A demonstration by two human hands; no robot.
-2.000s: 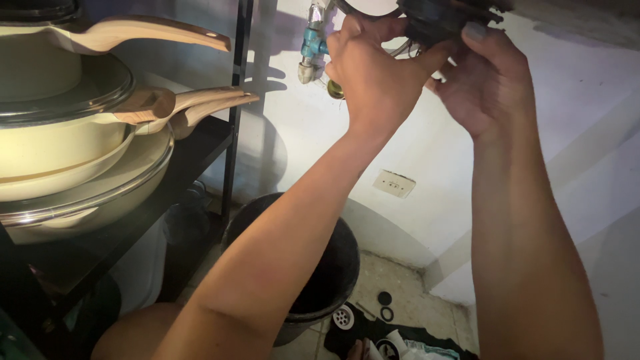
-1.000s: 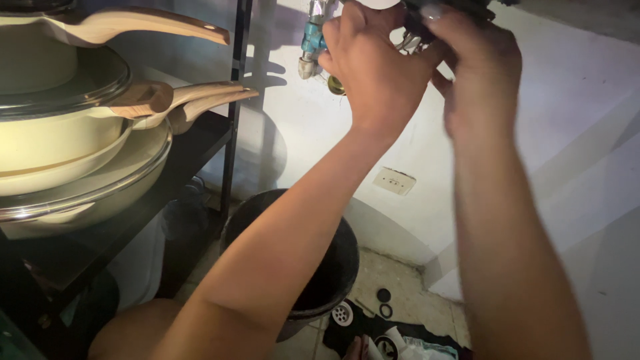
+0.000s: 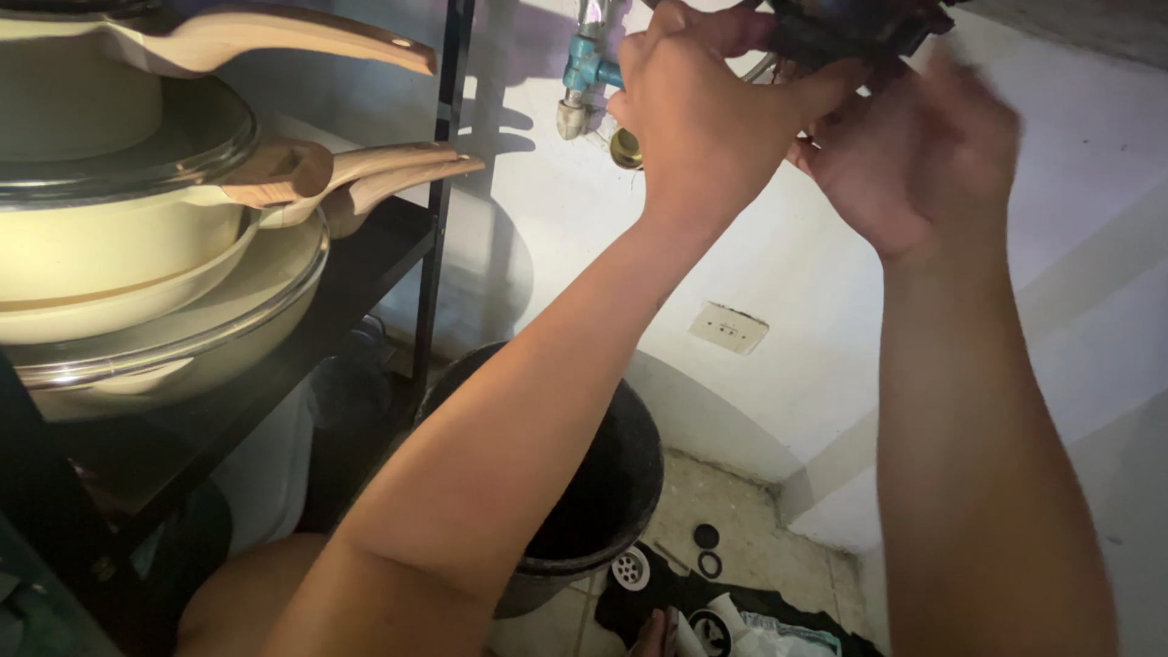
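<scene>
Both arms reach up to a dark fitting (image 3: pixel 849 32) at the top of the view. My left hand (image 3: pixel 712 119) grips its left side, thumb stretched under it. My right hand (image 3: pixel 922 146) is partly blurred, just below and right of the fitting; whether its fingers close on it cannot be told. Left of my left hand, a blue-handled valve (image 3: pixel 582 68) sits on a metal pipe, with a brass-coloured round fitting (image 3: pixel 627 148) lower down. Thin flexible lines show between the hands. The top of the dark fitting is cut off by the frame.
A black bucket (image 3: pixel 639 456) stands below my left forearm. Cream pans with wood-look handles (image 3: pixel 301 36) fill a black rack (image 3: pixel 429 274) at left. A wall outlet (image 3: pixel 730 328) is behind. On the floor lie a white strainer (image 3: pixel 630 568), black rings (image 3: pixel 709 564) and a dark cloth (image 3: pixel 766 602).
My right hand has shifted about the dark fitting, its fingers now blurred below its right side. My left hand has stayed at the left side.
</scene>
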